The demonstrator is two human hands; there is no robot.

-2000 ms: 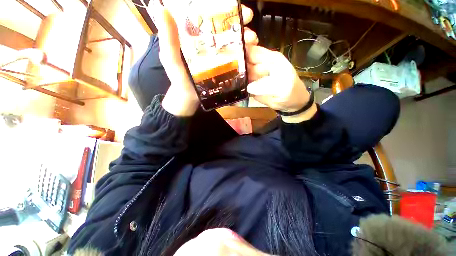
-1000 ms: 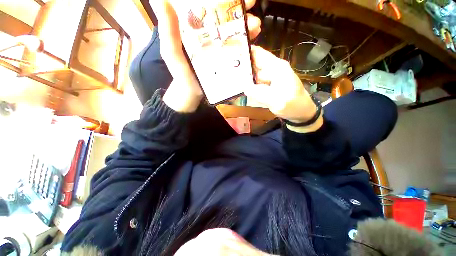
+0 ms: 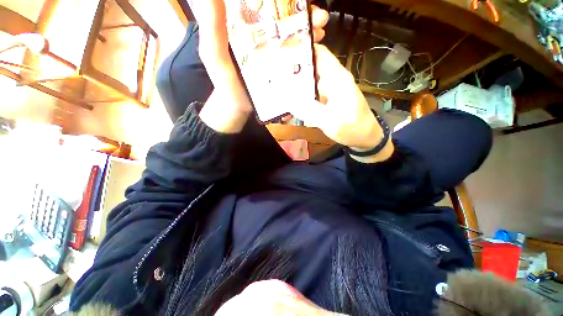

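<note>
A smartphone (image 3: 278, 74) with a bright, mostly white screen and small pictures near its top is held up at the top centre; its upper end is cut off by the picture's edge. My left hand (image 3: 223, 77) grips its left side, overexposed. My right hand (image 3: 346, 102), with a black wristband (image 3: 376, 143), is at its lower right, the thumb over the lower screen corner. Fingertips show past the phone's upper right edge; whose hand they belong to is hard to tell. The fingers behind the phone are hidden.
Wooden table edge (image 3: 426, 13) with orange-handled pliers (image 3: 484, 9) at upper right. White box (image 3: 475, 103) below it. Wooden chair (image 3: 83, 77) upper left. Keypad device (image 3: 49, 213) and red-spined book (image 3: 85, 207) at left. Red object (image 3: 500, 259) lower right.
The screen has gone from a picture with a dark lower band to a mostly white page. My right thumb has moved over the lower screen. The phone sits slightly higher in view.
</note>
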